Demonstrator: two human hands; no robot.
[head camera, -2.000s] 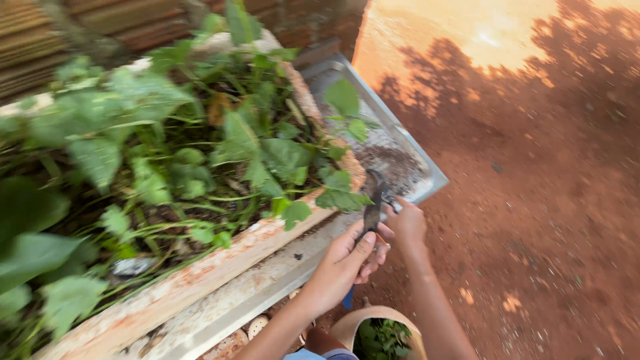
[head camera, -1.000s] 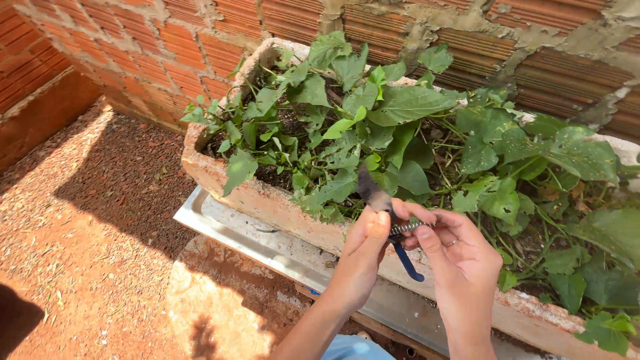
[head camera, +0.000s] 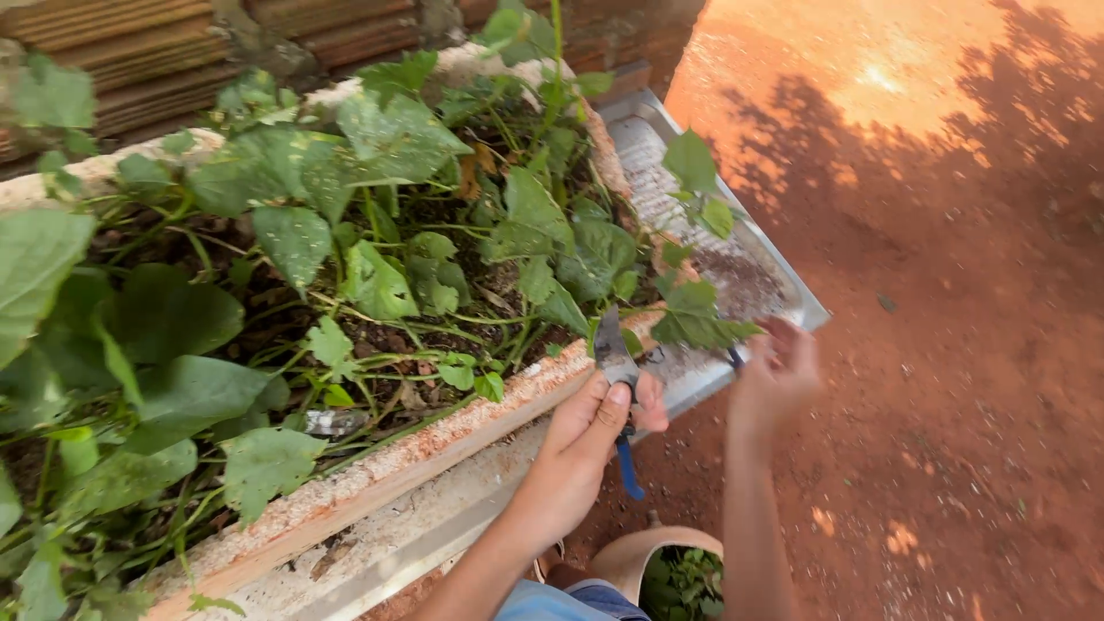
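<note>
My left hand (head camera: 582, 440) grips pruning shears (head camera: 614, 349) around the pivot, with the dark curved blade pointing up and a blue handle hanging below the fingers. To its right is my right hand (head camera: 780, 366), blurred, its fingers bent close to the tip of a lobed green leaf (head camera: 697, 317). A small dark blue piece shows beside those fingers; whether they hold it or the leaf is unclear. Both hands are at the near right corner of a long planter (head camera: 457, 440) full of leafy vines (head camera: 293, 241).
Beneath the planter lies a metal tray (head camera: 789, 289) with dark soil on it. A ribbed brick wall (head camera: 147, 60) runs behind. At my feet stands a round pot (head camera: 617, 556) holding green leaves. Reddish ground (head camera: 931, 414) spreads to the right.
One second ago both hands were together at the shears; now my right hand is away from my left, near the leaf. The view has swung strongly toward the planter's right end.
</note>
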